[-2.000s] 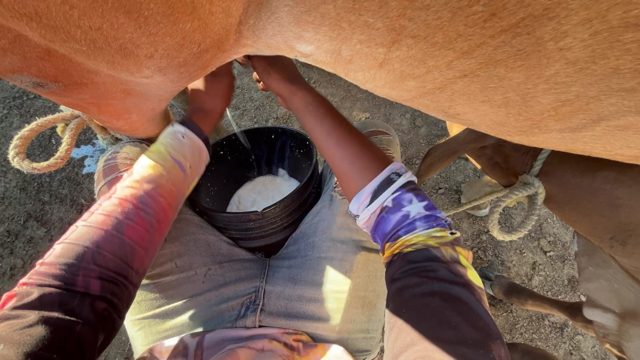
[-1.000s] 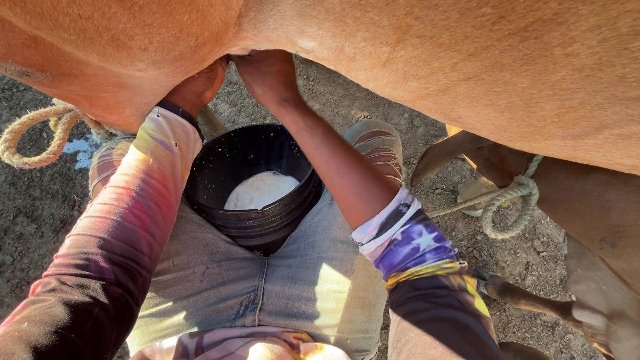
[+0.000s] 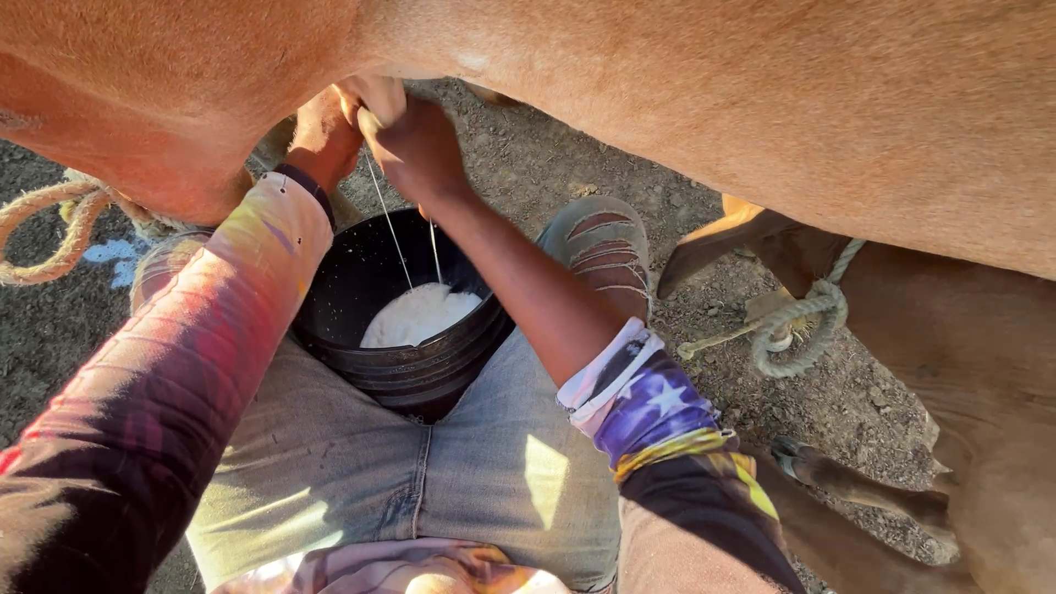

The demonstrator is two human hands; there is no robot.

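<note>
Both of my hands are raised under the belly of a reddish-brown cow (image 3: 701, 107), at its udder (image 3: 382, 97). My right hand (image 3: 419, 148) is closed around a pale teat. My left hand (image 3: 324, 136) is beside it, closed at another teat that its fingers largely hide. Two thin streams of milk fall from the hands into a black plastic bucket (image 3: 412, 375), which is held between my thighs. Frothy white milk (image 3: 421, 315) lies in the bottom of the bucket.
A looped rope (image 3: 62, 231) hangs at the left by the cow's hind part. At the right stands a brown calf (image 3: 949, 330) with a knotted rope (image 3: 804, 326) around its neck. Its lower leg (image 3: 874, 491) is near my right knee. Dry, rough soil (image 3: 528, 157) lies underneath.
My right hand has come slightly lower than one second ago, so the pale teat shows. Two milk streams are now visible; none was plain one second ago.
</note>
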